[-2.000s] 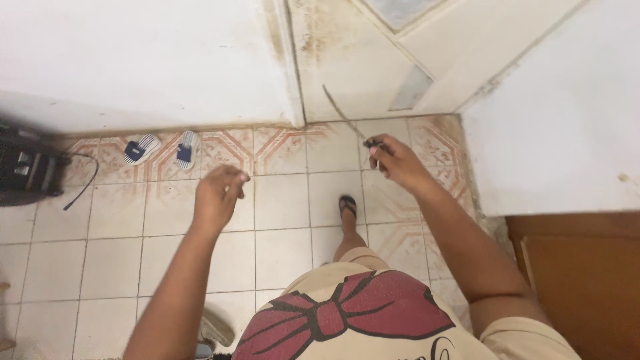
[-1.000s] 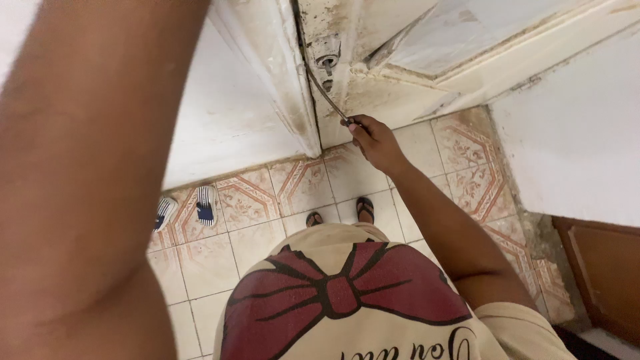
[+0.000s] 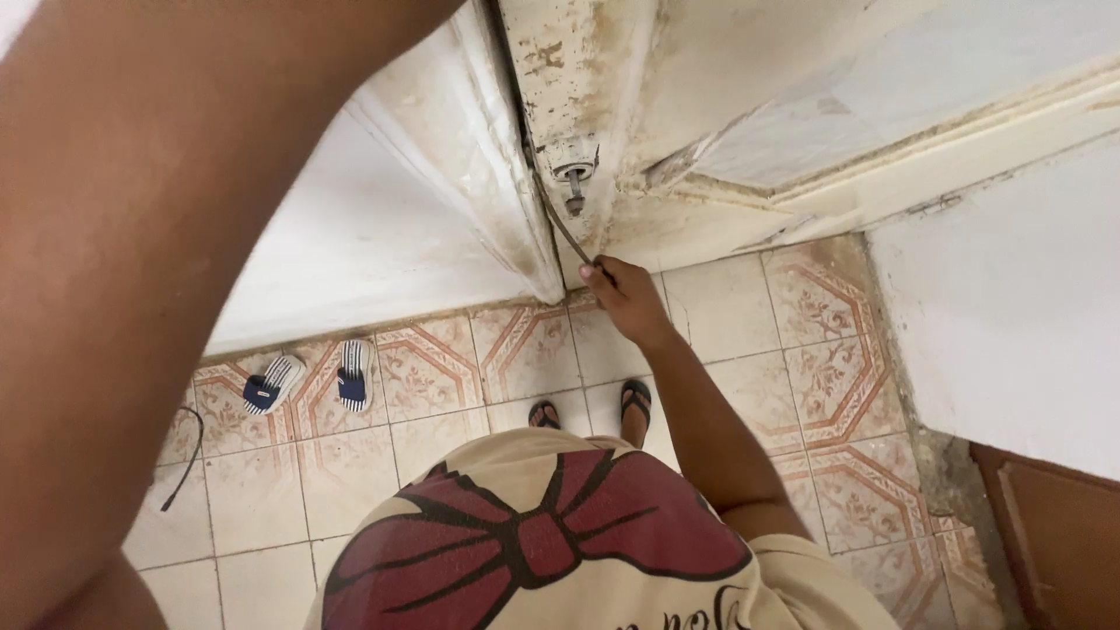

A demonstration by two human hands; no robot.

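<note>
My right hand is closed around the end of a thin, curved metal strip, whose far part reaches up into the gap between the door edge and the frame. Beside the strip, a worn door lock fitting with a bare spindle sticks out of the white, stained door. The ridged white door frame stands left of the gap. My left arm is raised across the left of the view, and its hand lies beyond the upper edge, out of sight.
A pair of striped slippers lies on the tiled floor by the wall, with a black cable farther left. My feet in black flip-flops stand before the door. At lower right is a brown wooden panel.
Two seconds ago both hands were low and the strip was held away from the door gap. Since then my left arm has risen and the strip has gone to the gap. The view has moved nearer the door.
</note>
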